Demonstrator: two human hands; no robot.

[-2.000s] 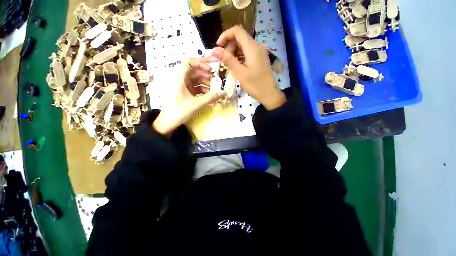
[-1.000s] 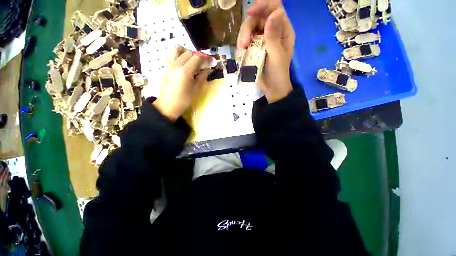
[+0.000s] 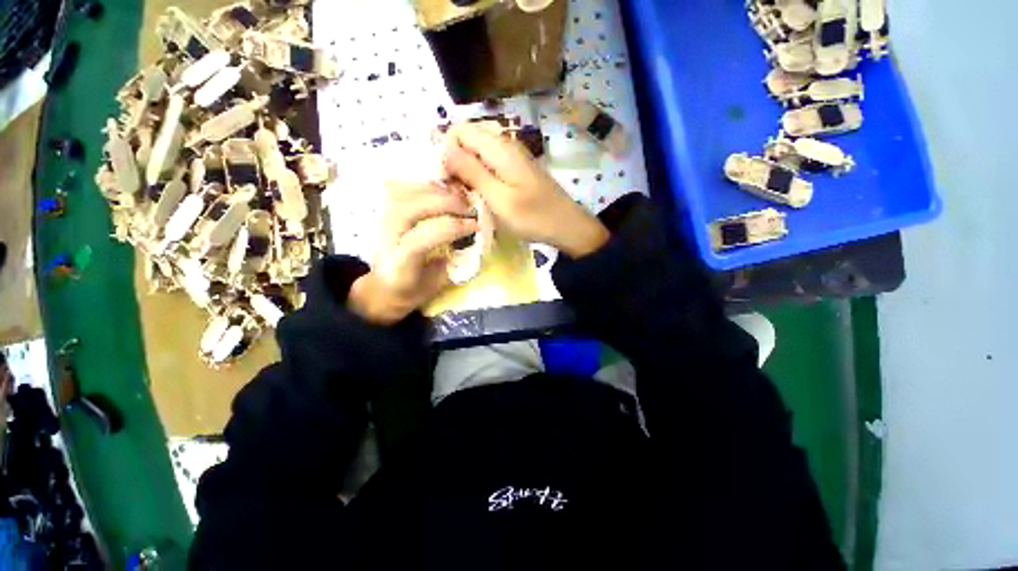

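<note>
My left hand (image 3: 419,240) and my right hand (image 3: 508,187) are together over the yellow sheet (image 3: 497,279). My left hand holds a pale tan part (image 3: 470,254), partly hidden by the fingers, with a dark patch beside the fingertips. My right fingertips touch the upper end of the part, and what they hold there is hidden. Another tan part with a black rectangle (image 3: 599,121) lies blurred on the white perforated plate (image 3: 363,100), right of the hands. Dark pieces (image 3: 529,138) lie just behind my right hand.
A large pile of tan parts (image 3: 229,184) is on the brown board (image 3: 184,374) at left. The blue bin (image 3: 698,145) at right holds tan parts with black rectangles. A dark-faced brown block (image 3: 502,56) stands behind the hands.
The tan part with the black rectangle, held in my right hand a second ago, has left that raised position. My right hand has moved down and left to join my left hand.
</note>
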